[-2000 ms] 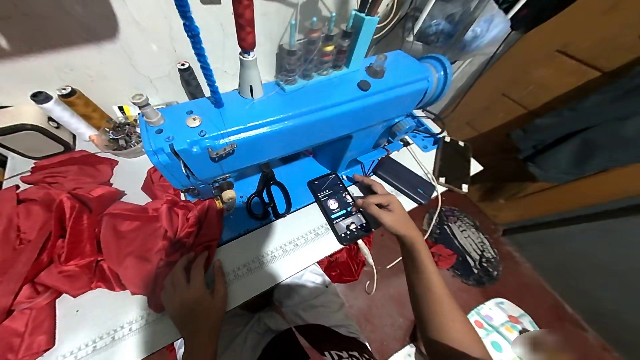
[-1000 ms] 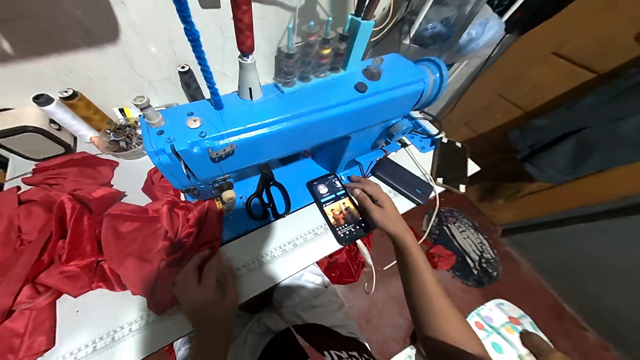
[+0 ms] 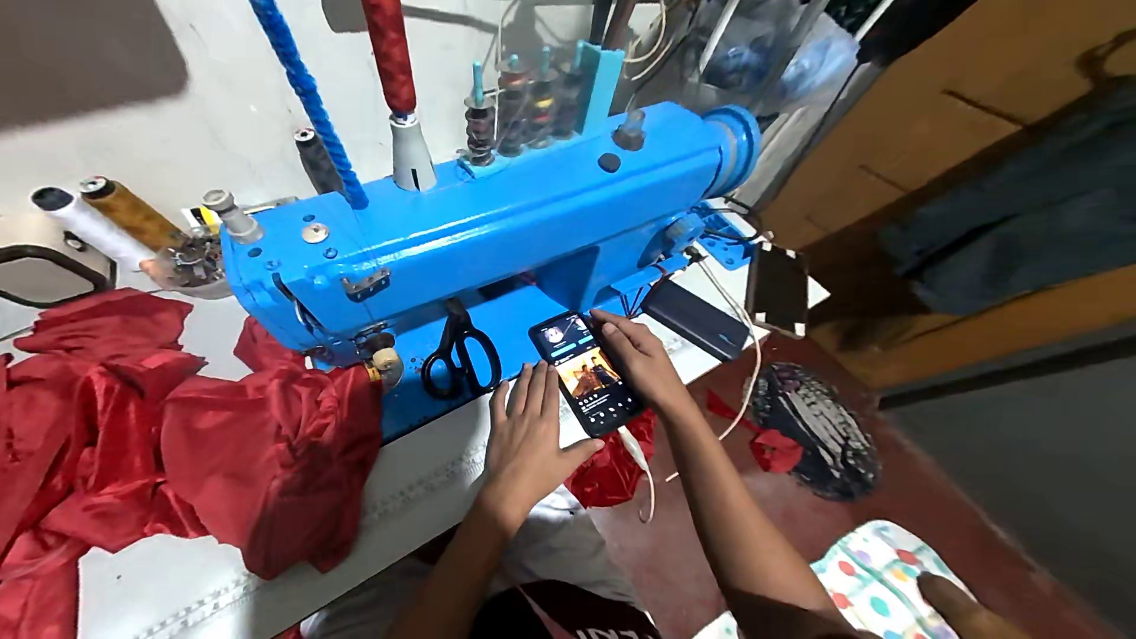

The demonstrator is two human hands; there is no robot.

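A lit smartphone lies tilted at the sewing machine's front edge, a white cable at its lower end. My left hand rests flat beside its left edge, fingers stretched out, holding nothing visible. My right hand is against the phone's upper right side; its fingers are partly bent, and whether they grip the phone is unclear. Black-handled scissors stand left of the phone on the blue sewing machine. Red satin fabric is bunched under the needle end and over the table's left part.
A dark power bank and a dark flat device lie at the right, near a loose cable. Thread cones and a bowl of small metal parts stand at back left. Bobbins stand on the machine. A ruler tape runs along the table's edge.
My left hand has moved right, from beside the red fabric to the phone's left edge. My right hand stays at the phone's right side. The picture on the phone's screen differs from two seconds ago.
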